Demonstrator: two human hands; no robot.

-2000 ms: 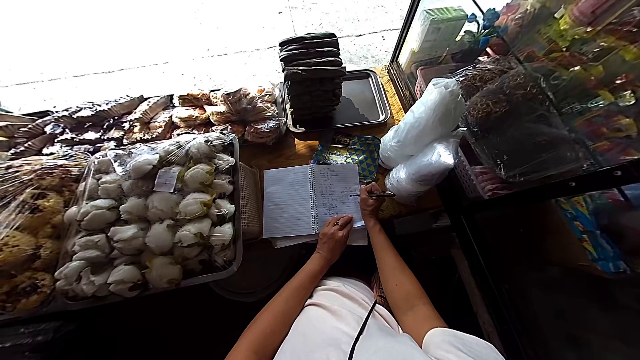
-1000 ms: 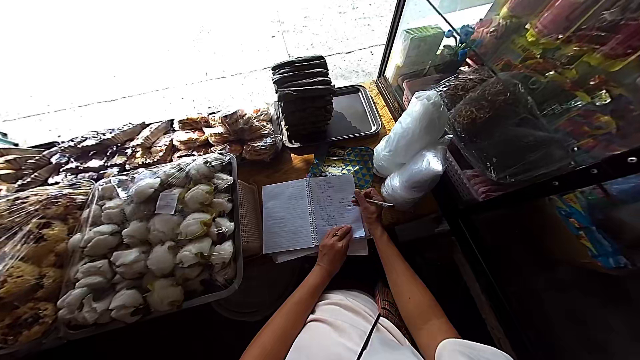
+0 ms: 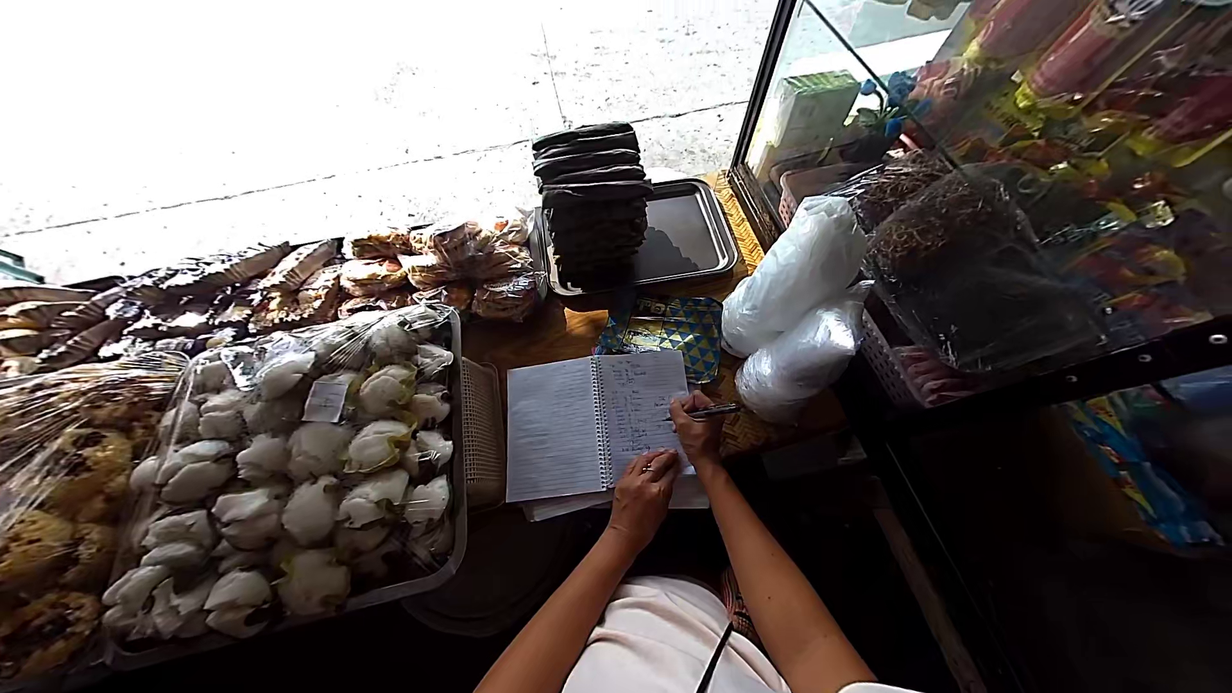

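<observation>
An open spiral-bound notebook lies on the wooden table, its right page covered partly with handwriting. My right hand holds a pen over the right edge of that page, the tip near the written lines. Resting on the lower part of the same page is my left hand, fingers bent, a ring on one finger; nothing is seen in it. More paper shows beneath the notebook. A blue and yellow patterned packet lies just behind the notebook.
Left of the notebook are a woven plastic basket and a plastic-covered tray of white buns. Behind stand a stack of dark flat items and a metal tray. Rolls of clear plastic bags and a glass case are at the right.
The pen in my right hand has shifted its angle on the page. My left hand stays on the lower page. The view has moved slightly.
</observation>
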